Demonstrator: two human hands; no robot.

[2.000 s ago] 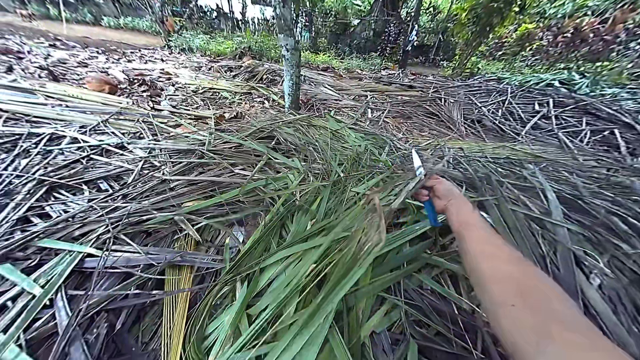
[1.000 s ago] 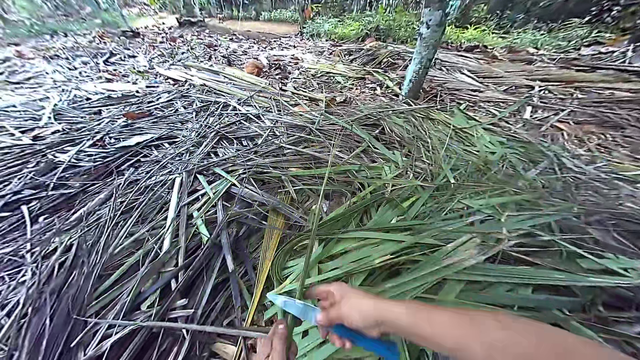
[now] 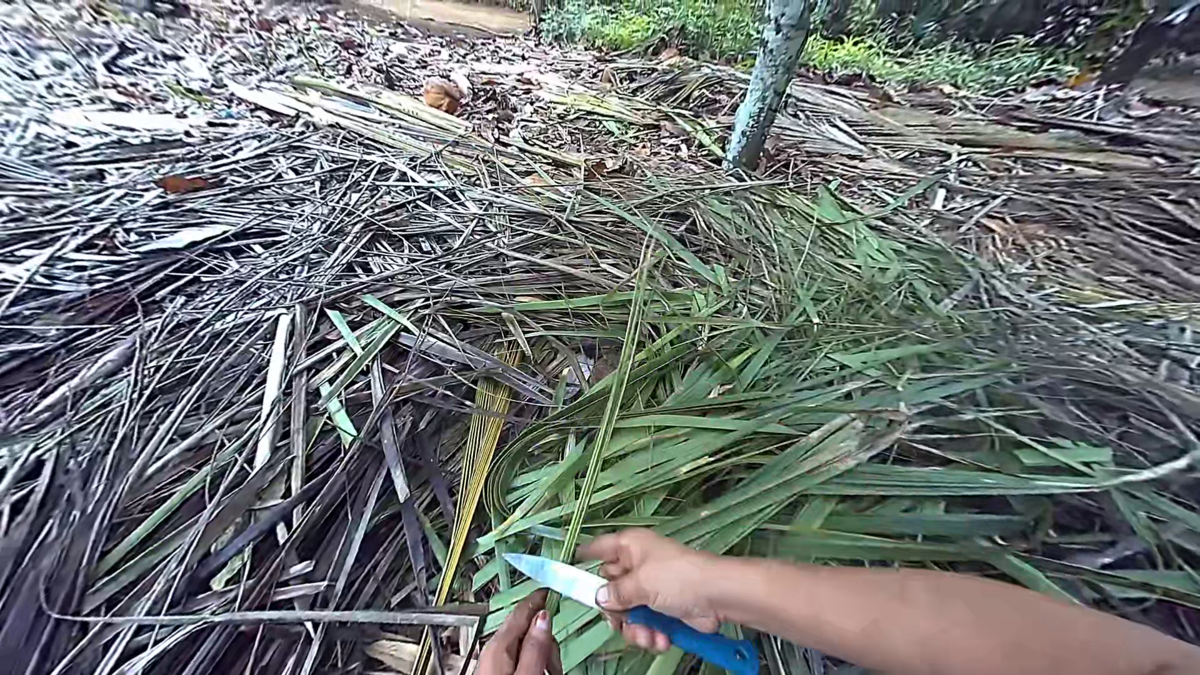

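Note:
My right hand (image 3: 652, 586) holds a knife with a blue handle (image 3: 698, 642), its pale blade (image 3: 553, 574) pointing left. The blade lies across a long, narrow green palm leaflet (image 3: 614, 403) that stands up from my left hand (image 3: 523, 642). My left hand, at the bottom edge of the view, pinches the lower end of that leaflet just below the blade; part of this hand is cut off by the frame. Beneath both hands spreads a heap of green palm leaflets (image 3: 750, 459). A yellow bundle of leaf strips (image 3: 483, 450) lies to the left.
Dry brown leaf ribs and leaflets (image 3: 234, 281) cover the ground on the left and around the heap. A slim tree trunk (image 3: 769, 89) rises behind it. A brown husk-like thing (image 3: 442, 95) lies farther back. Low green plants (image 3: 656, 28) grow beyond.
Two seconds ago only my right hand, with the knife, was in view, over the heap's right side. It has come to my left hand, which now shows at the bottom with a leaflet.

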